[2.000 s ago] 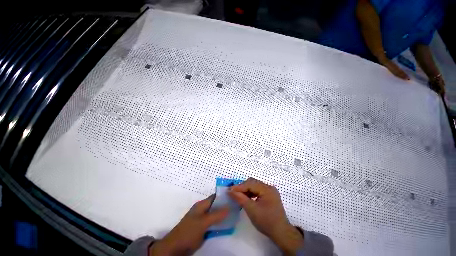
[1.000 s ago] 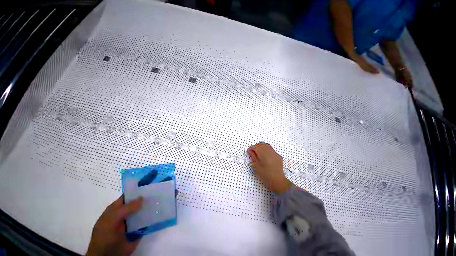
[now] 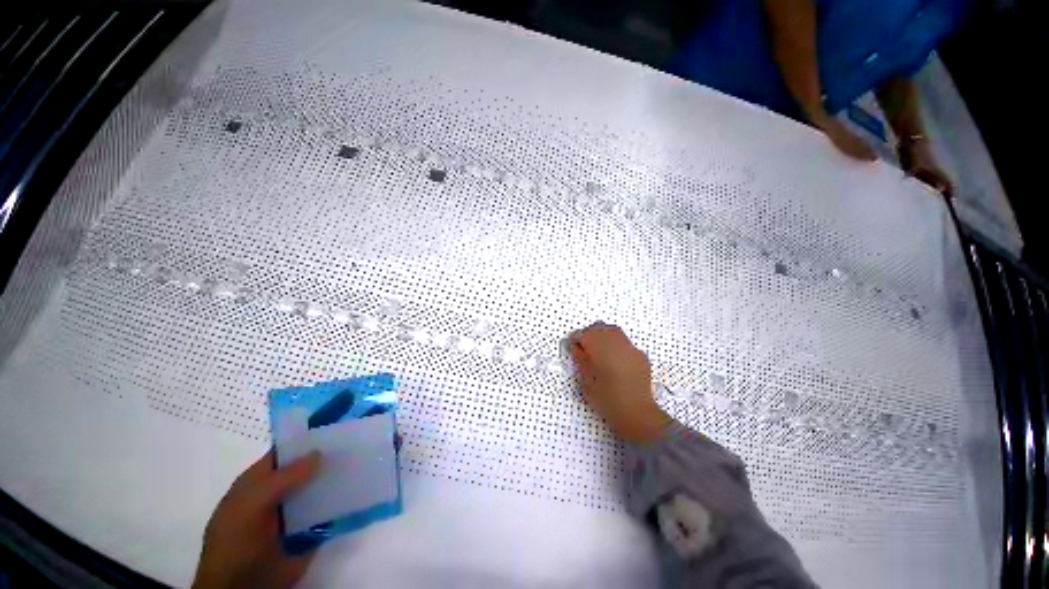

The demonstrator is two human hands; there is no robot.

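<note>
A large white panel (image 3: 483, 253) covered in fine dark dots lies in front of me, with small grey squares (image 3: 347, 152) in rows on it. My left hand (image 3: 255, 518) holds a blue film pouch (image 3: 378, 391) with a white carrier sheet (image 3: 345, 466) on it, thumb on top, above the panel's near left part. My right hand (image 3: 615, 374) is at the panel's middle, fingers curled and fingertips at the surface in the nearer row. Whether a small piece is between its fingertips cannot be seen.
Another person in blue workwear (image 3: 736, 52) stands at the far right, hands at the panel's far edge near a small blue item (image 3: 865, 120). Shiny metal rollers show at the left (image 3: 46, 115) and right (image 3: 1021, 403) beyond the panel's edges.
My right hand has left the pouch and moved forward to the panel. My left hand has moved left with the pouch. In the last second both hands have barely moved.
</note>
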